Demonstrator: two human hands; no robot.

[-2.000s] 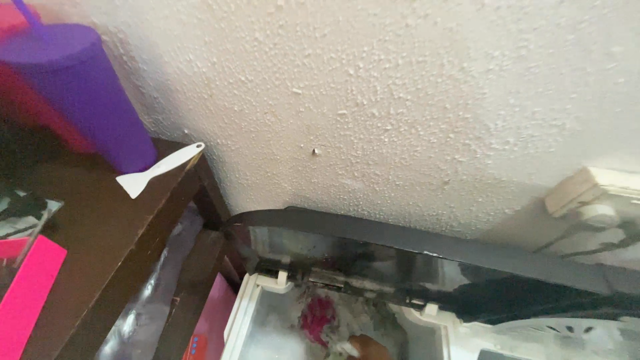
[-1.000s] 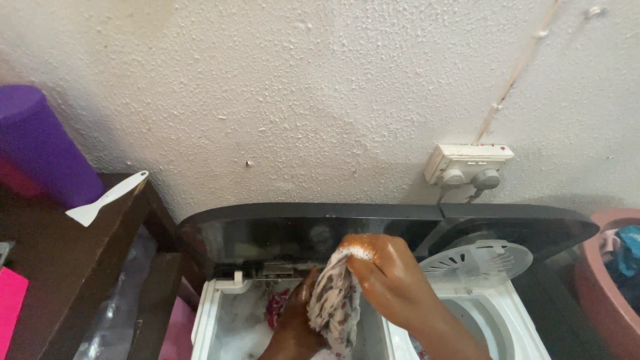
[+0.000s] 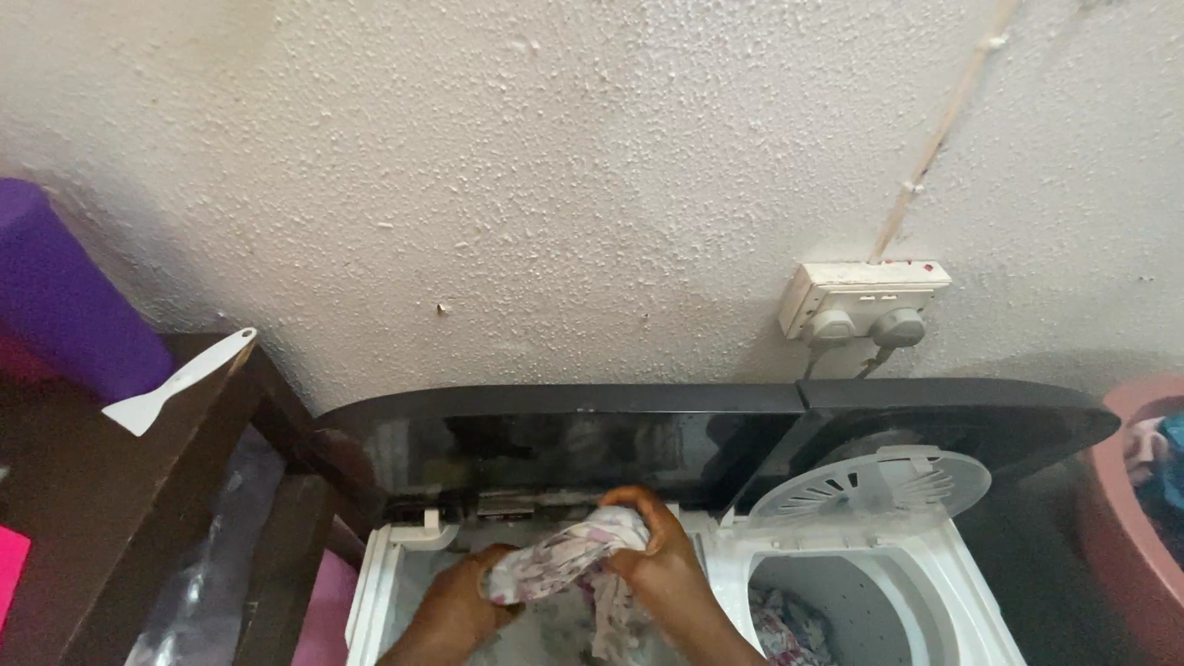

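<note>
Over the wash tub of a twin-tub washing machine [image 3: 375,573], a bunched wet cloth [image 3: 569,560] with a pale floral pattern stretches between my two hands. My left hand [image 3: 462,601] grips its lower left end. At its upper right end, my right hand [image 3: 661,564] is closed around the fabric, and part of the cloth hangs down below. Greyish wash water shows beneath. In the spin tub [image 3: 860,592] on the right lie patterned clothes [image 3: 786,629]; its round slotted inner lid [image 3: 869,490] stands raised.
The machine's black lids [image 3: 573,444] lean open by the textured wall. A socket with two plugs [image 3: 865,314] is above. At right stands a pink tub [image 3: 1119,518] holding clothes. On the left, a dark wooden table [image 3: 83,518] bears a purple tumbler [image 3: 74,296] and a white plastic scraper [image 3: 180,384].
The cloth, bunched upright between my hands a second ago, is now stretched slantwise between them. Two seconds ago only part of a hand showed in the wash tub. The view has swung right.
</note>
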